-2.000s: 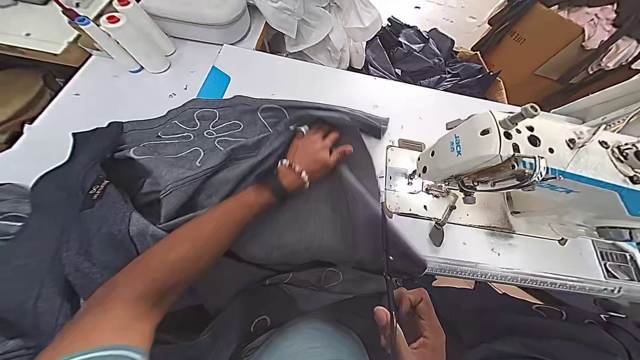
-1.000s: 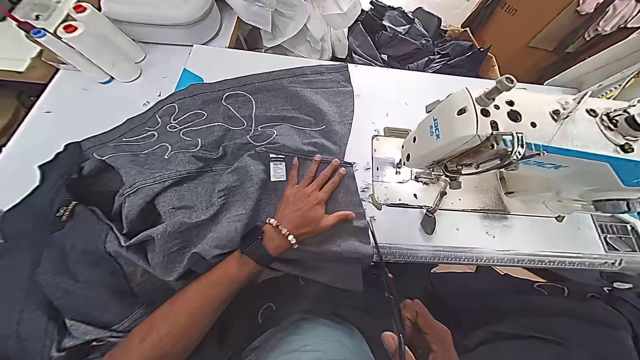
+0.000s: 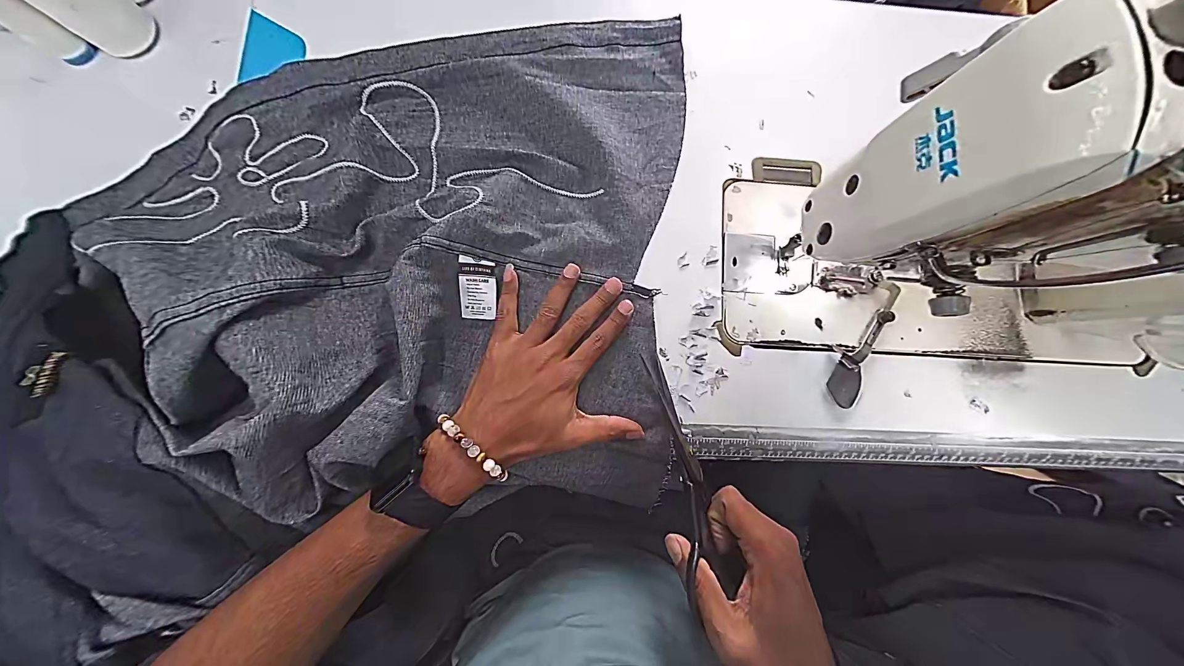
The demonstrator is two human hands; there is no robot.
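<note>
A dark grey denim-like garment [image 3: 324, 333], inside out with wavy white stitching, lies spread on the white sewing table. My left hand [image 3: 546, 361] presses flat on it, fingers spread, beside a white care label [image 3: 478, 289] and just below a seam. In my right hand [image 3: 754, 573] is a pair of black scissors [image 3: 686, 462], held by the handles. Their blades point up and slightly left, at the garment's right raw edge, near my left thumb. Whether the blades have cloth between them is hard to tell.
A Jack sewing machine [image 3: 980, 157] stands right of the garment, its needle plate [image 3: 758, 305] close by. Small thread and fabric scraps [image 3: 703, 361] lie between. A metal ruler strip [image 3: 906, 444] runs along the table edge. White thread cones [image 3: 111, 23] are at top left, dark cloth [image 3: 971, 564] below right.
Two seconds ago my left hand was higher on the more folded garment; the cloth is now flatter, with the label showing. The scissors have come to its right edge. The view has moved closer.
</note>
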